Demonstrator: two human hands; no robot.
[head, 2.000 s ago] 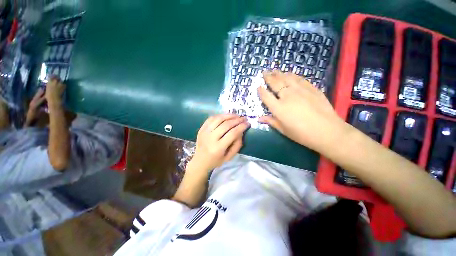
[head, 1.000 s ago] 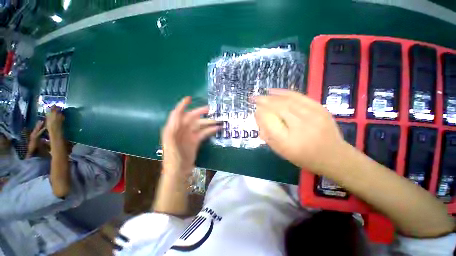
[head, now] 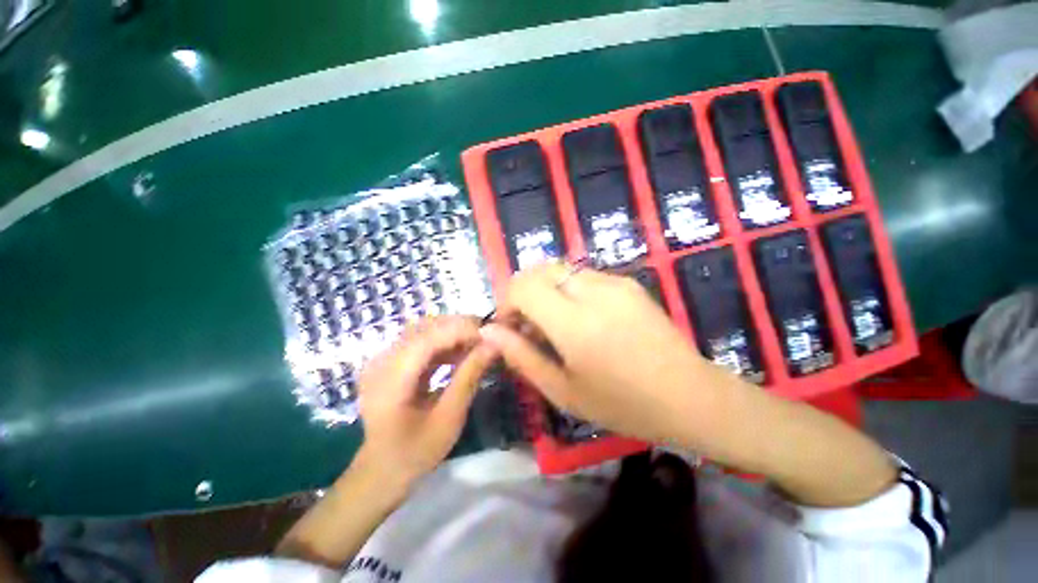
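Note:
My left hand (head: pixel 412 382) and my right hand (head: pixel 592 342) meet at the near left side of the red tray (head: pixel 899 313). Their thumbs and fingertips pinch a tiny dark piece (head: pixel 488 320), which looks like a lens cover; the fingers hide most of it. The tray holds black phones (head: pixel 524 188) face down in two rows, with white labels at their lower ends. My right hand and forearm hide the near left slots. The clear carrier sheet (head: pixel 381 268) with rows of small dark lens covers lies left of the tray, partly behind my left hand.
The green bench (head: pixel 148 376) has a pale stripe (head: pixel 285 97) across its far side. A person's white sleeve or cloth (head: pixel 990 68) shows at the far right. A red surface (head: pixel 922 370) lies below the bench edge at the right.
The view has turned right, bringing the whole tray more into the picture. My hands have moved off the sheet and come together at the tray's left side, fingertips now pinched on the tiny piece.

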